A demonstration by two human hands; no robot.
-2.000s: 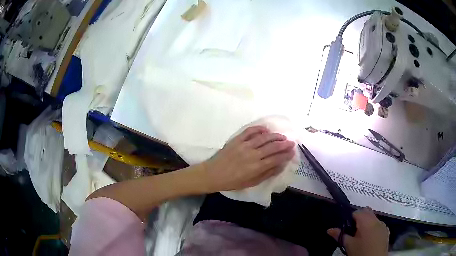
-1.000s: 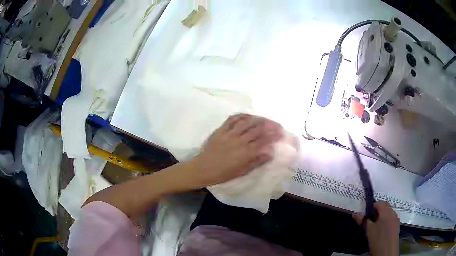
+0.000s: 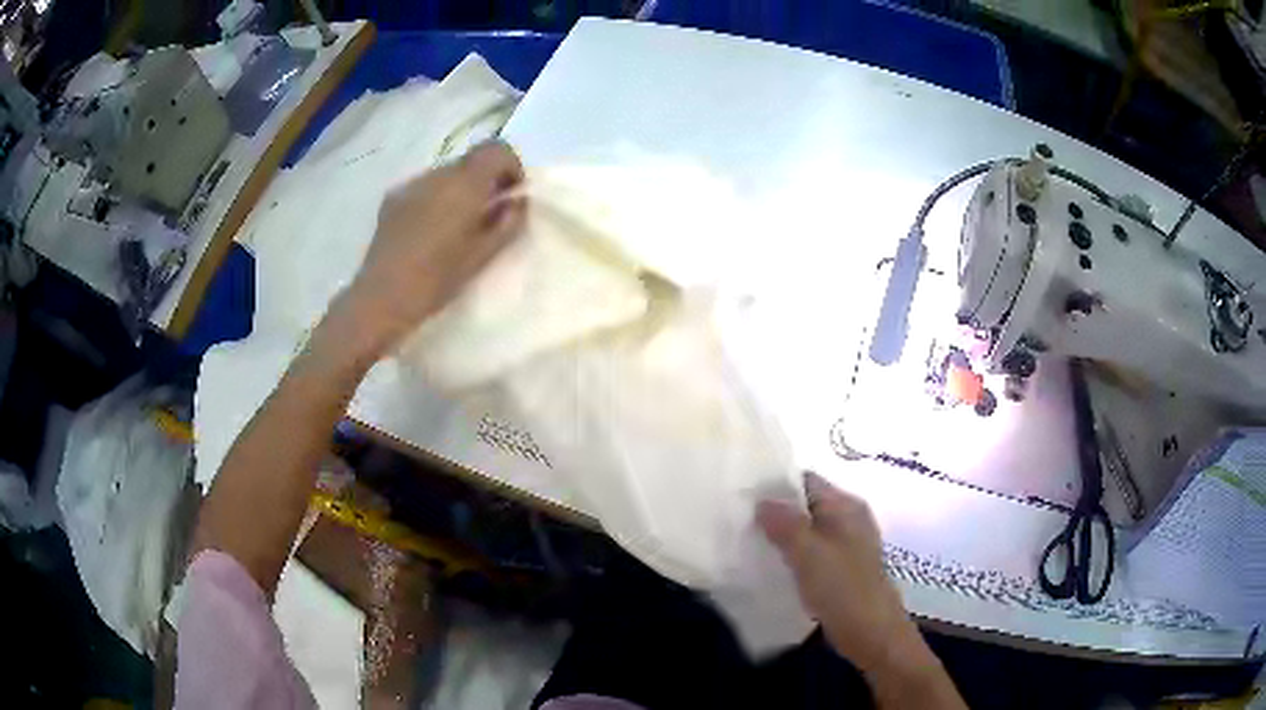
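A cream-white garment piece is stretched between my hands over the table's front edge, blurred by motion. My left hand grips its upper left part near the cream pile. My right hand grips its lower right end at the table's front edge. The black-handled fabric shears lie on the table beside the machine bed, out of my hands. The silver thread snips lie just right of the shears, partly hidden.
The off-white sewing machine stands at right, with a grey-blue lamp left of its needle area. Printed paper sheets lie at far right. A cream cloth pile lies at left. Another machine stands at far left. Blue bins are behind.
My right hand has put the shears down beside the machine and taken hold of the cloth. My left hand has moved up and left with the cloth, lifting and stretching it. The view has shifted.
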